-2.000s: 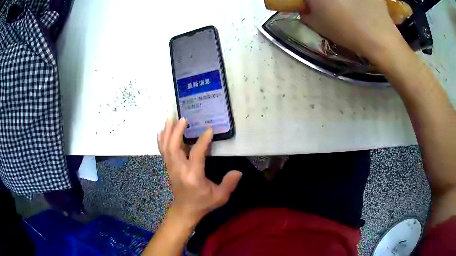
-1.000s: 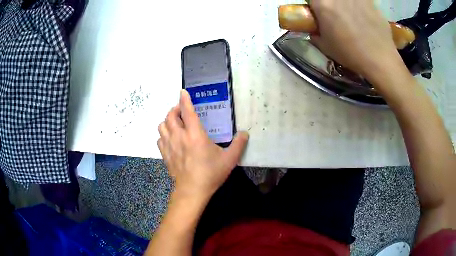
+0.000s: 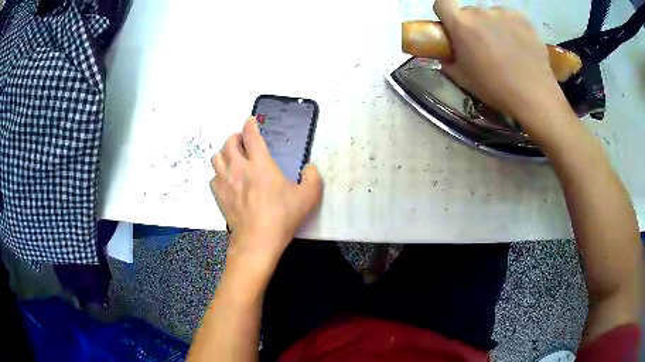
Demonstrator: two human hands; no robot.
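A black smartphone [image 3: 286, 131] with a lit greyish screen lies on the white table, its lower part hidden by my left hand [image 3: 258, 184]. My left hand is around the phone's lower part, thumb at the right edge and fingers over the left side and screen. My right hand [image 3: 495, 60] is closed around the tan-orange handle of the steam iron [image 3: 452, 106]. The iron rests at the upper right, its pointed tip towards the left. Its rear is partly hidden by my right hand and forearm.
Checked cloth [image 3: 49, 148] hangs over the table's left side, with dark purple fabric [image 3: 85, 283] below it. The white table [image 3: 396, 205] carries scattered lint. Black cords [image 3: 615, 35] run from the iron's rear. Blue material [image 3: 99, 332] lies lower left; a white round object [image 3: 556, 356] is lower right.
My left hand has come up from the table's front edge onto the phone. The phone lies lower in view and turned slightly, and its screen shows different content. My right hand keeps hold of the iron.
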